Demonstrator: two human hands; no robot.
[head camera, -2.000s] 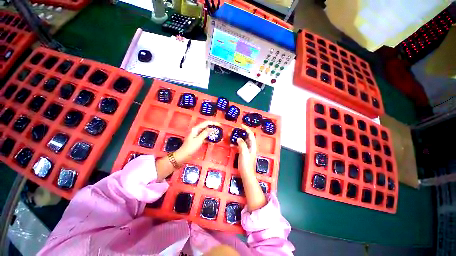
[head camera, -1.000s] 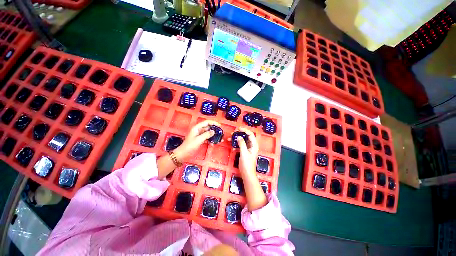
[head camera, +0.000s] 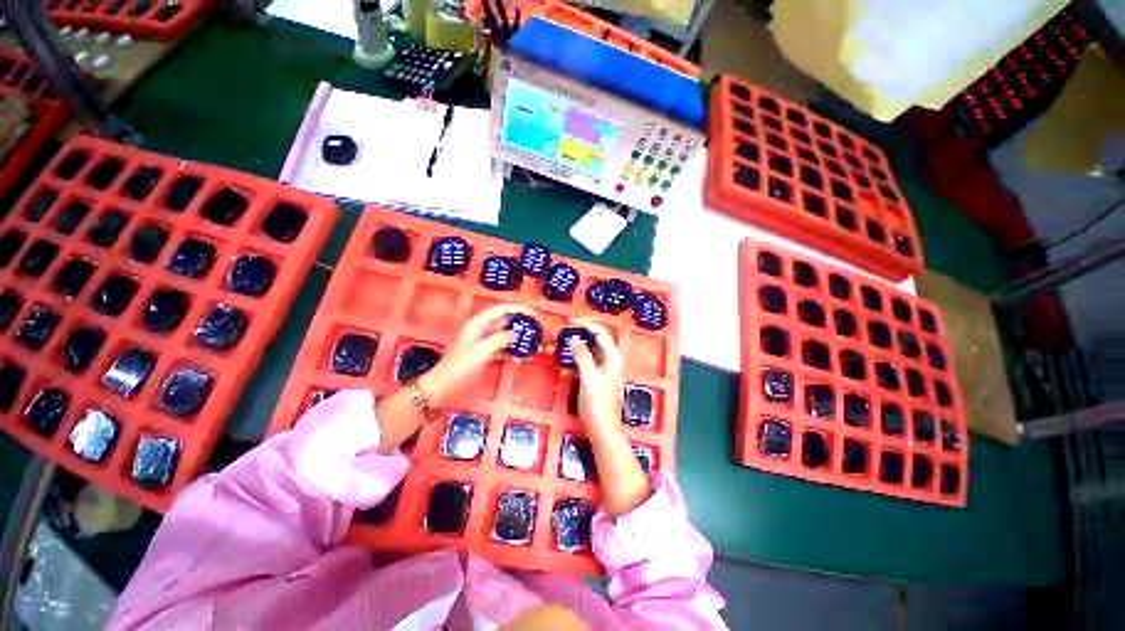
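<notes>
My left hand (head camera: 484, 345) holds a smartwatch body (head camera: 523, 335) with rows of blue-white dots lit on its dark face. My right hand (head camera: 598, 370) holds another smartwatch body (head camera: 575, 345), also with a lit face, partly covered by my fingers. Both are above the middle of the red-orange foam tray (head camera: 358, 247). Several lit units (head camera: 498, 272) are grouped along the tray's far side; a dark unit (head camera: 391, 243) sits at its far left corner. Unlit units (head camera: 515, 515) lie in the near pockets, some with silvery glare (head camera: 519, 445).
Full foam trays stand left (head camera: 318, 222) and right (head camera: 749, 370), with another tray (head camera: 728, 185) at the far right. Beyond the working tray are a test instrument (head camera: 592, 130), a white card (head camera: 598, 228), a record sheet (head camera: 395, 154) with a dark unit (head camera: 338, 149), and a calculator (head camera: 423, 68).
The view has shifted slightly. The left-hand unit's face went from a white pattern to dark, and now shows dot rows. The far left corner unit's lit face has gone dark.
</notes>
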